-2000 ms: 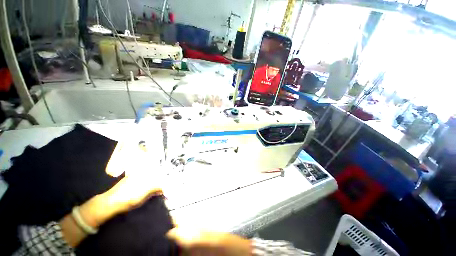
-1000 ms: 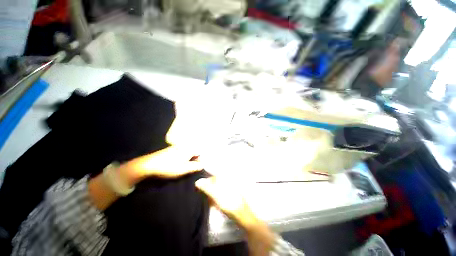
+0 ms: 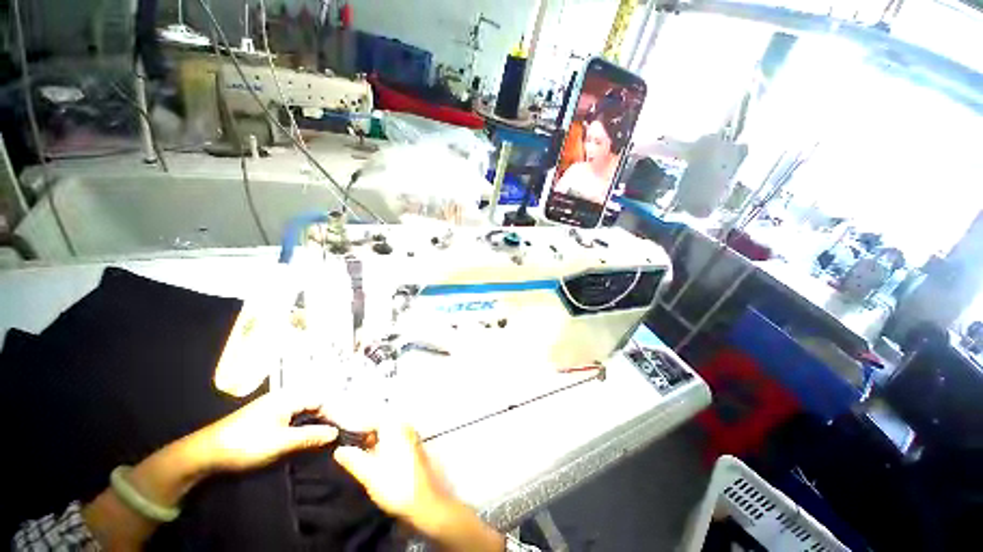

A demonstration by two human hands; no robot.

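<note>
The black fabric piece (image 3: 129, 367) spreads over the table left of the needle and hangs over the front edge. My left hand (image 3: 253, 433) holds its edge beside the needle area. My right hand (image 3: 393, 474) pinches a folded part of the same fabric just right of the left fingertips. The white lockstitch machine (image 3: 517, 313) stands behind my hands. The needle and presser foot are lost in glare. The glowing lamp (image 3: 246, 350) is just behind my left hand.
A phone (image 3: 595, 146) stands upright behind the machine head, with a clear plastic bag (image 3: 431, 178) to its left. A thin dark rod (image 3: 512, 406) lies along the bed. A control panel (image 3: 655, 368) is at the right end. A white basket (image 3: 760, 512) is at the lower right.
The view swung left and came back. My hands have moved closer together at the fabric's edge, which is now bunched between them. The phone picture changed from a red screen to a person.
</note>
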